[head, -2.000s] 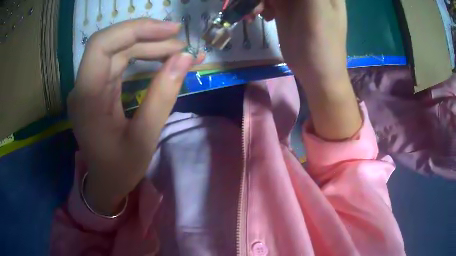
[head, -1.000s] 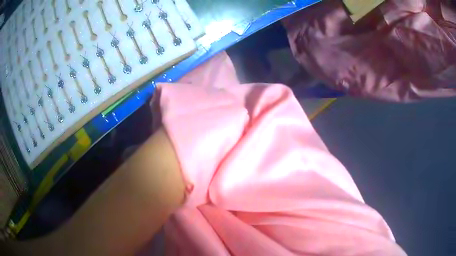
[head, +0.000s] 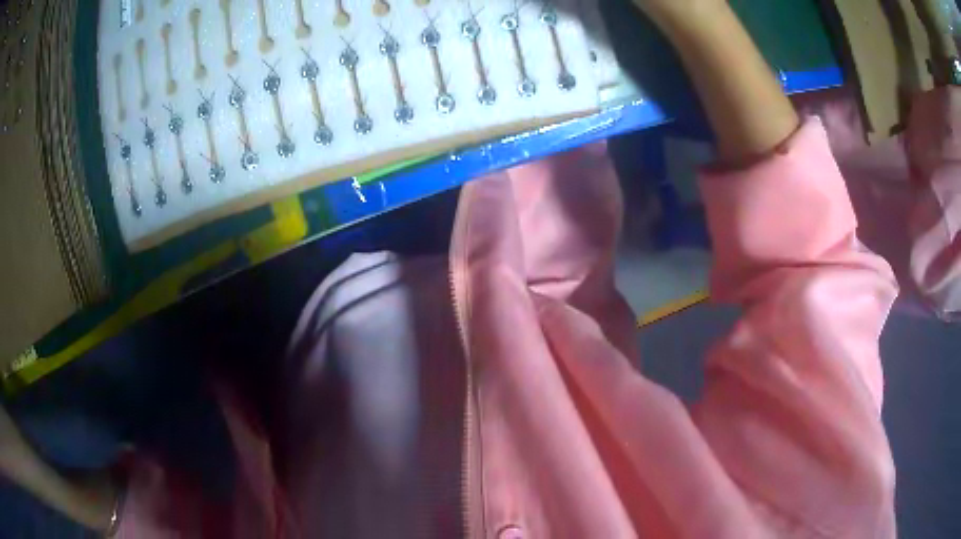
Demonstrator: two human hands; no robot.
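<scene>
The white foam board (head: 369, 190) lies flat on the green mat, its tan front edge toward me. Rows of small pieces (head: 398, 79) with thin stems and round ends lie on it; the front row has glinting bluish ends. My right forearm reaches up past the board's right side, and my right hand (head: 674, 8) is cut off by the top edge. My left forearm shows at the lower left, and my left hand is outside the picture. No hand tool shows.
Brown cardboard sheets (head: 47, 200) are stacked at the left; another brown card (head: 880, 68) is at the upper right. Blue edge tape (head: 506, 153) and yellow edge tape (head: 276, 234) line the bench front. A pink sleeve (head: 938, 200) of another person is at the far right.
Two seconds ago both hands were over the board with a tool in the right. Now both are away from the pieces. The view swung aside one second ago and has come back.
</scene>
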